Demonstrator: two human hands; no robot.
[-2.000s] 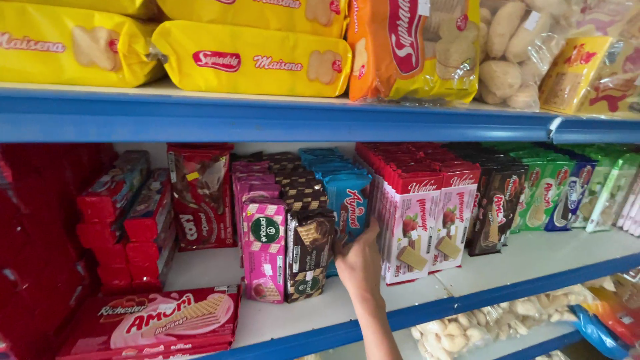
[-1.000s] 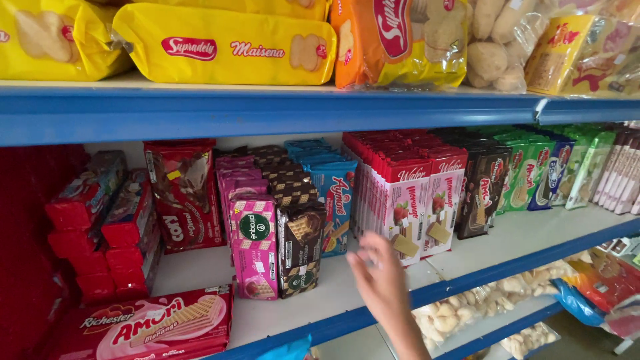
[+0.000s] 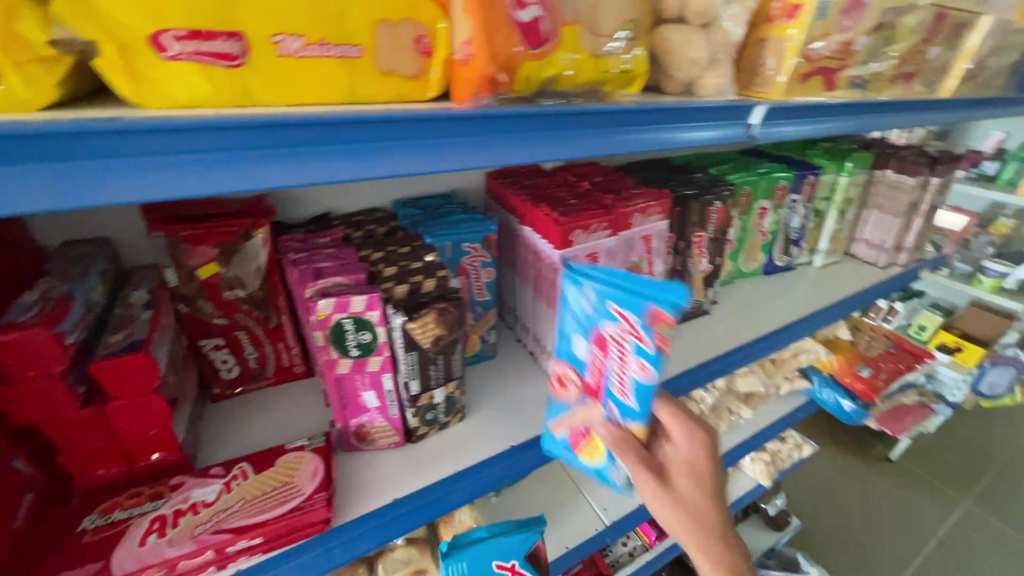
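My right hand (image 3: 680, 472) grips a light blue wafer packet (image 3: 612, 368) by its lower end, upright and slightly tilted, in front of the middle shelf. Behind it stands a row of red and pink wafer packets (image 3: 592, 224). To the left are more blue packets (image 3: 476, 280), then dark checkered packets (image 3: 432, 360) and pink checkered packets (image 3: 360, 360). A teal packet (image 3: 496, 548) shows at the bottom edge; what holds or supports it is hidden. My left hand is out of view.
Red Amori packets (image 3: 224, 512) lie flat at the lower left. A blue shelf edge (image 3: 400, 144) runs above, under yellow biscuit packs (image 3: 264, 48). Black, green and dark blue packets continue right. Bagged goods (image 3: 752, 376) lie on a lower shelf, over a tiled floor (image 3: 904, 496).
My right hand, earlier at the blue packets on the shelf, is now out in front of it, with a blue packet plainly visible in its grip. The view has shifted toward the right.
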